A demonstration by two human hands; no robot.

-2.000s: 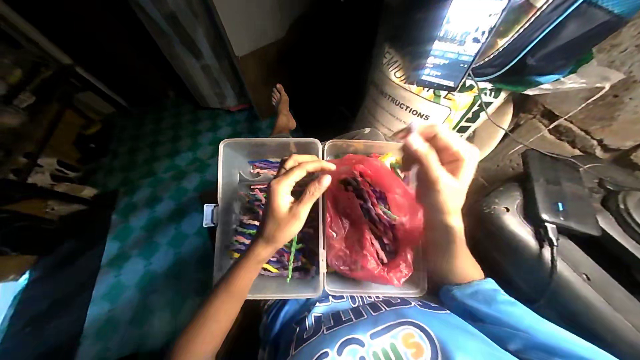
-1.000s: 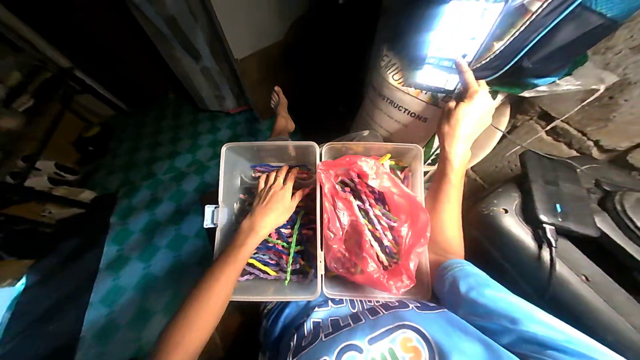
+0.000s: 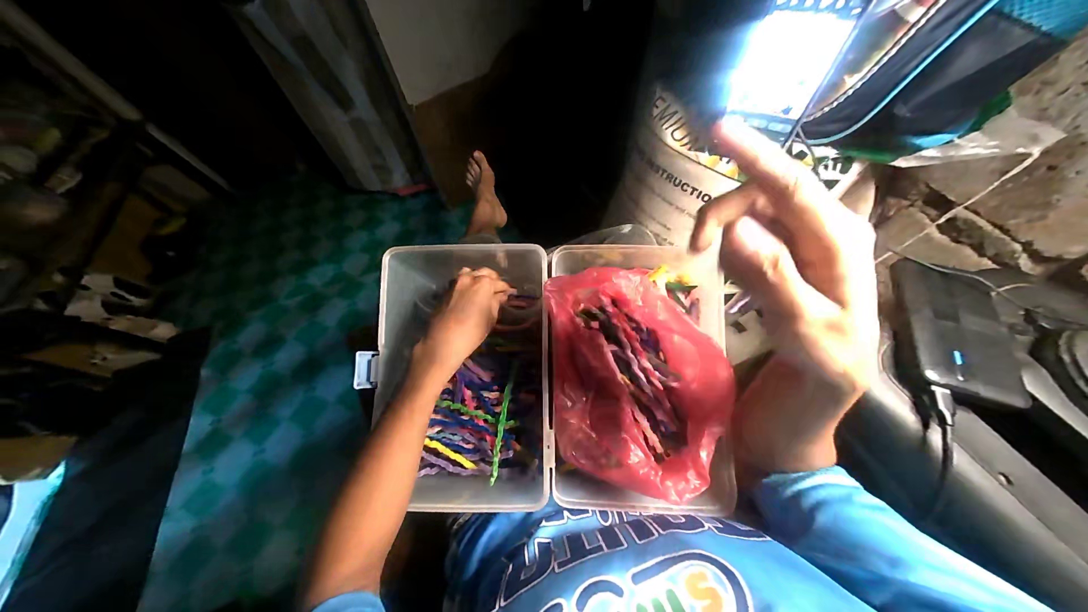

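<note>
An opened clear plastic case (image 3: 463, 501) lies across my lap, with twisted colourful cords (image 3: 467, 425) in its left half. My left hand (image 3: 478, 308) is inside that half near the far wall, fingers bent; whether it pinches a cord cannot be told. In the right half rests a red plastic bag (image 3: 586, 425), its mouth spread around more twisted cords (image 3: 633, 365). My right hand (image 3: 786, 255) is raised above the case's far right corner, forefinger stretched toward a brightly lit phone-like screen (image 3: 786, 64), with nothing seen in it.
A printed sack (image 3: 671, 178) stands beyond the case, below the screen. At right, a black power bank (image 3: 960, 340) with a cable lies on a dark rounded surface. A bare foot (image 3: 483, 183) shows ahead. Green checkered flooring (image 3: 255, 340) spreads at left.
My right hand was over the red bag, then went up to the screen, and is now lower and nearer. My left hand has moved from the middle divider to the left half's far part.
</note>
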